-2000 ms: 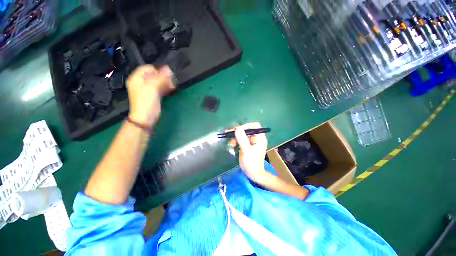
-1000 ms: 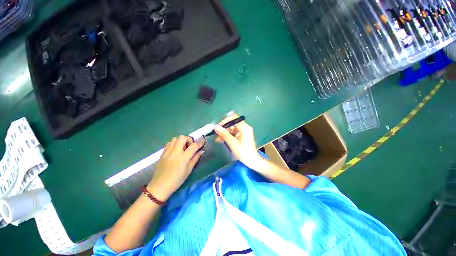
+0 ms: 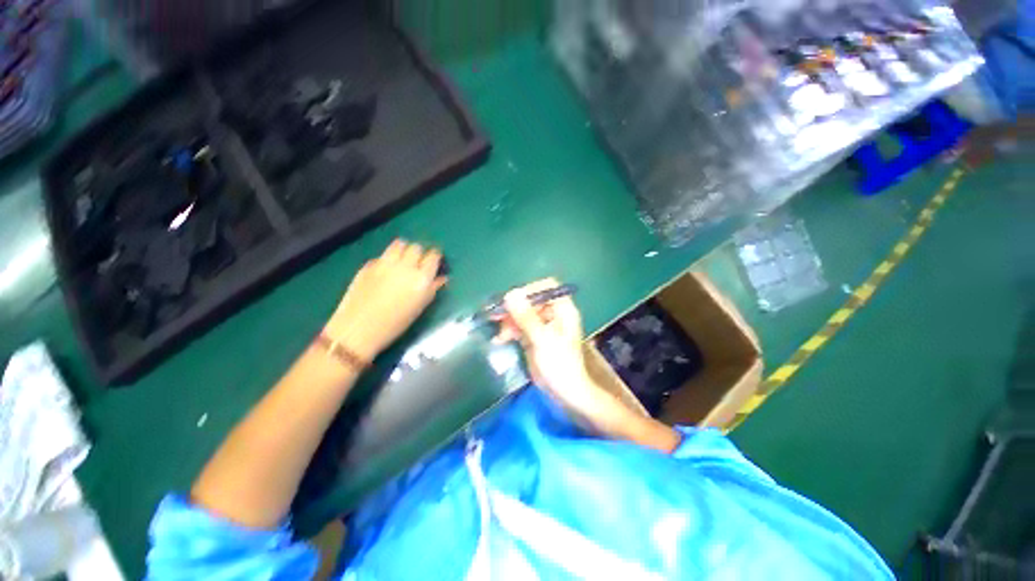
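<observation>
My left hand [image 3: 392, 289] is over the green bench, fingers curled down. A small dark edge of a black plastic part [image 3: 443, 269] shows at its fingertips; the hand covers the rest. My right hand [image 3: 550, 331] holds a slim black tool, probably tweezers [image 3: 553, 295], its tip pointing left. Below the tip, a dark, shiny adhesive sheet [image 3: 426, 392] with a white divided edge lies along the bench's near edge. It is blurred, and my left forearm passes beside its left end. I cannot tell whether the tool tip carries anything.
A divided black tray [image 3: 380, 210] with heaped black parts is at upper left. A stack of clear trays [image 3: 704, 148] stands at upper right. An open cardboard box [image 3: 726, 346] with black parts is beside the bench. A label roll [image 3: 51, 539] is at lower left.
My left hand has left the adhesive sheet and moved up to where the loose black part lay. My right hand still holds the tool, near the sheet. The whole view has shifted.
</observation>
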